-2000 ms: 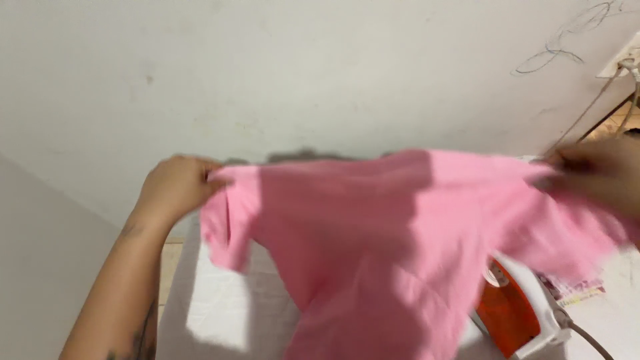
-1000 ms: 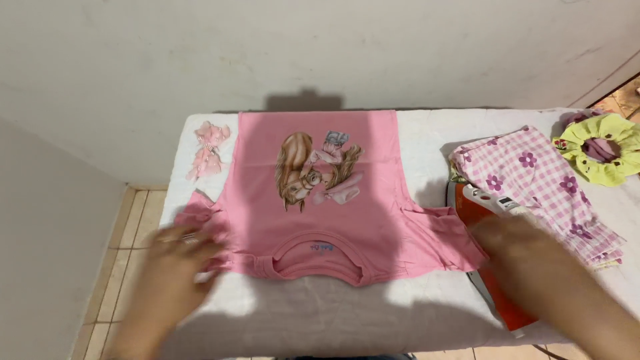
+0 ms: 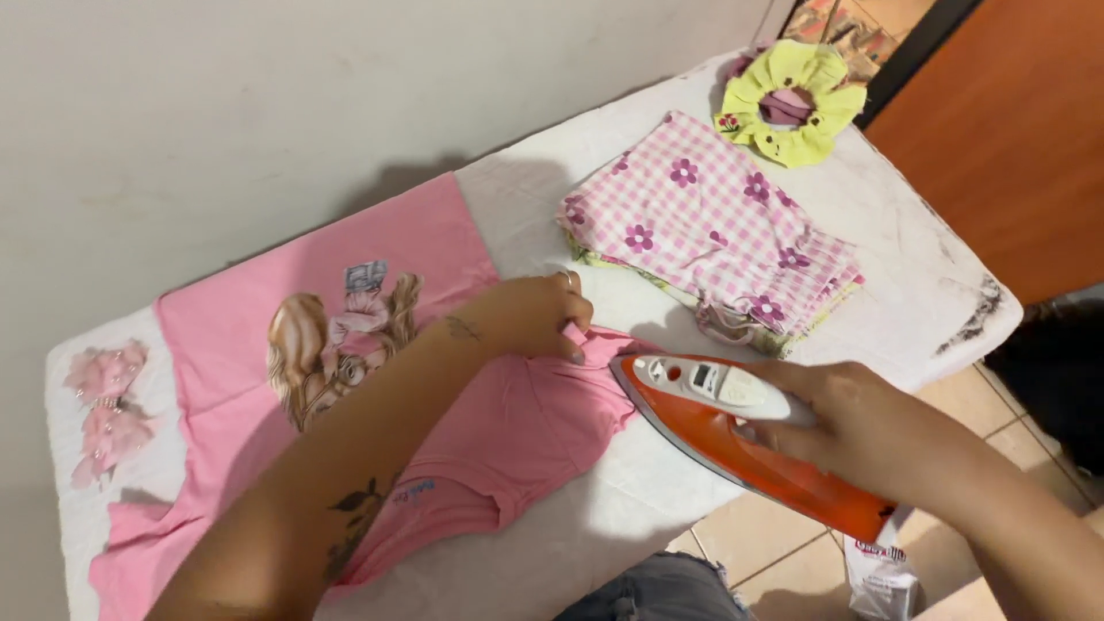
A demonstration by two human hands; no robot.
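Observation:
A pink T-shirt (image 3: pixel 319 250) with a printed picture lies spread on a white cloth-covered table, its neckline towards me. My left hand (image 3: pixel 548 319) reaches across the shirt and pinches the fabric of its right-hand sleeve between the fingers. My right hand (image 3: pixel 828 423) grips the handle of an orange and white clothes iron (image 3: pixel 742 440). The iron's tip meets the edge of that sleeve, just right of my left hand. My left forearm hides part of the print and the collar.
Folded pink gingham clothing (image 3: pixel 690 216) lies beyond the iron, near a yellow scrunchie (image 3: pixel 798 103). A pink bow (image 3: pixel 108 410) sits at the table's left end. The wall runs along the far edge. A plastic bag (image 3: pixel 880 578) is down on the tiled floor.
The shirt was held up in the air two seconds ago and lay flat a second ago. My left hand has moved across from the left sleeve to the right one. The view has turned.

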